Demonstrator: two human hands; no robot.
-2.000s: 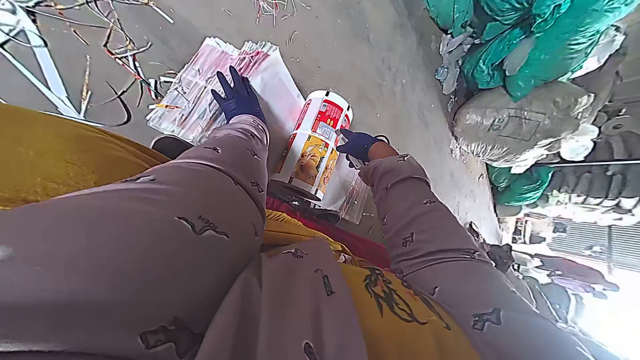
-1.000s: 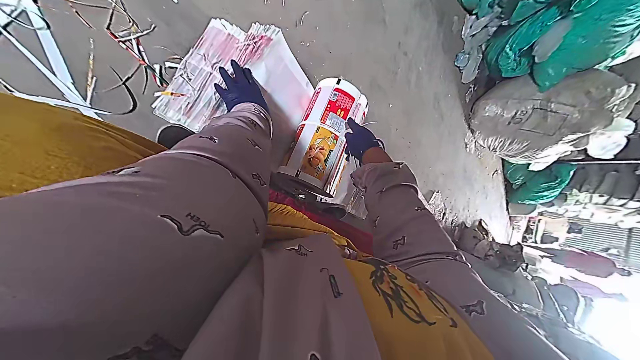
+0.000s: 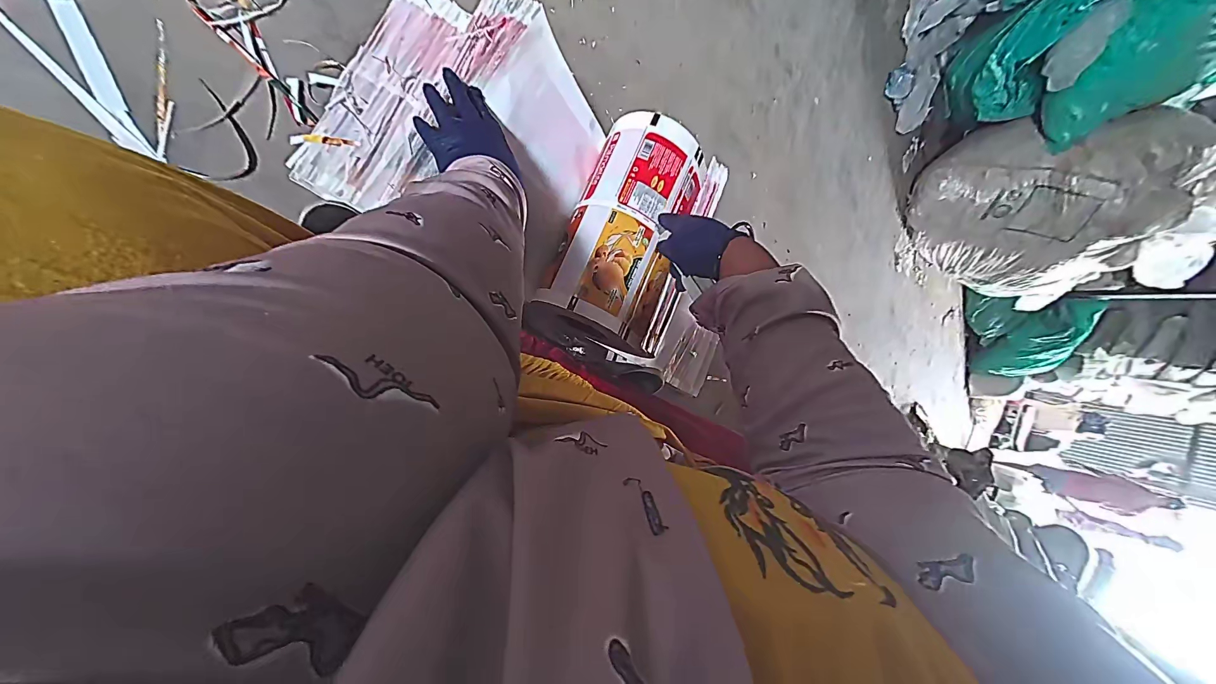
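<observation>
My left hand (image 3: 464, 123), in a dark blue glove, rests with fingers spread on a stack of pinkish-white printed film sheets (image 3: 556, 114). A roll of printed packaging film (image 3: 622, 223), white with red and yellow panels, lies on the sheets to the right of that hand. My right hand (image 3: 701, 245), also gloved in dark blue, is at the roll's right side with its fingers bent; something small and pale shows beneath it, and whether it holds this cannot be told. More sheet edges show under the roll on the right.
Loose strips of plastic trim (image 3: 252, 47) and long white strips (image 3: 95, 71) lie on the grey floor at upper left. Green sacks (image 3: 1130, 66) and a large stuffed grey sack (image 3: 1054, 195) are piled on the right. A person (image 3: 1107, 486) is in the bright background.
My left hand stays spread on the stack. My right hand remains beside the roll, with slightly changed finger posture. The view has shifted a little.
</observation>
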